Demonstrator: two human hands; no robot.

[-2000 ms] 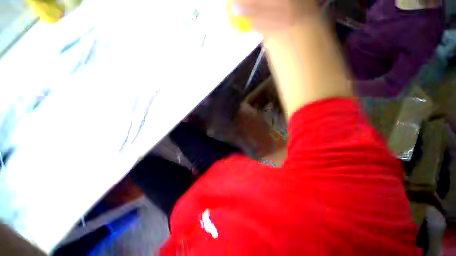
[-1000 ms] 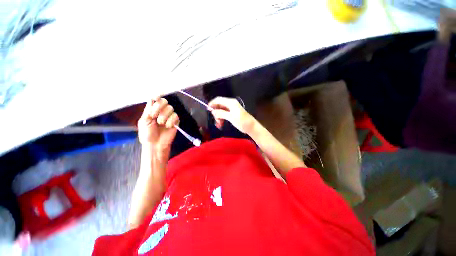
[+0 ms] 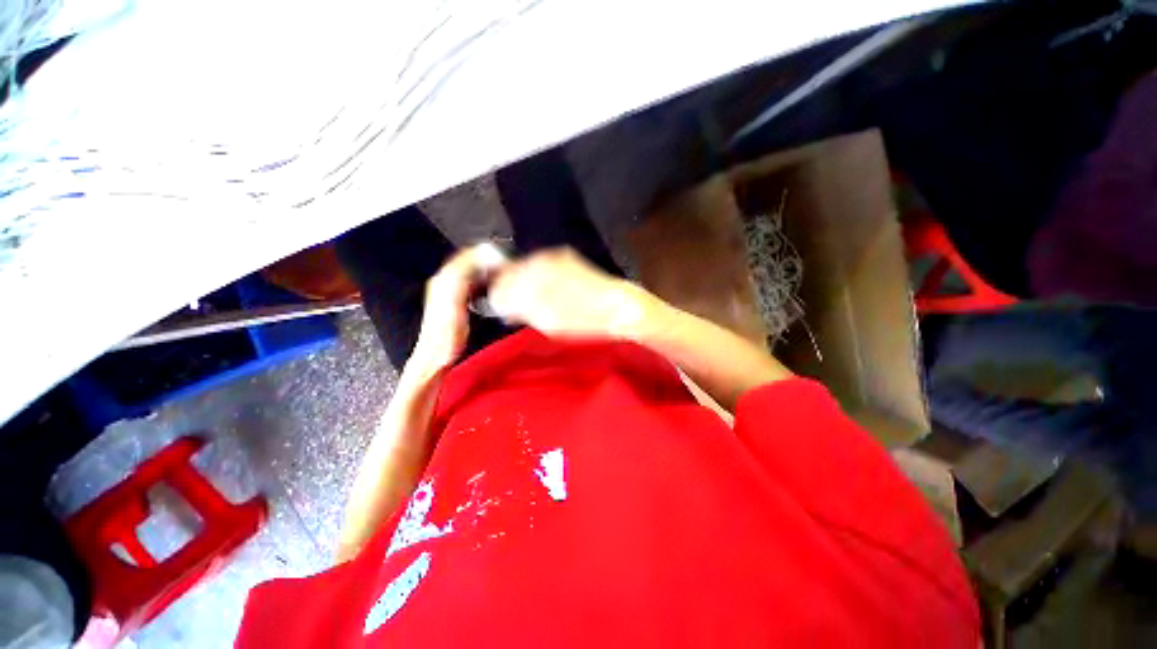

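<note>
My left hand (image 3: 449,294) and my right hand (image 3: 555,289) are close together above my lap, just off the table edge. Both are blurred. A small pale coiled cable (image 3: 485,271) shows between the fingers of the two hands. Its ends and the fingertips are too blurred to make out. Loose cable strands (image 3: 368,140) lie in long wavy lines on the white table (image 3: 254,76).
An open cardboard box (image 3: 875,292) with tangled pale loops (image 3: 771,273) stands right of my knees. More cartons (image 3: 1015,475) lie at the lower right. A red stool (image 3: 165,526) is on the floor at left, a blue crate (image 3: 228,361) under the table. A purple sleeve (image 3: 1110,203) shows at right.
My hands have come together; the straight strand between them now shows as a small coil. The view has shifted, and the yellow tub has left the picture.
</note>
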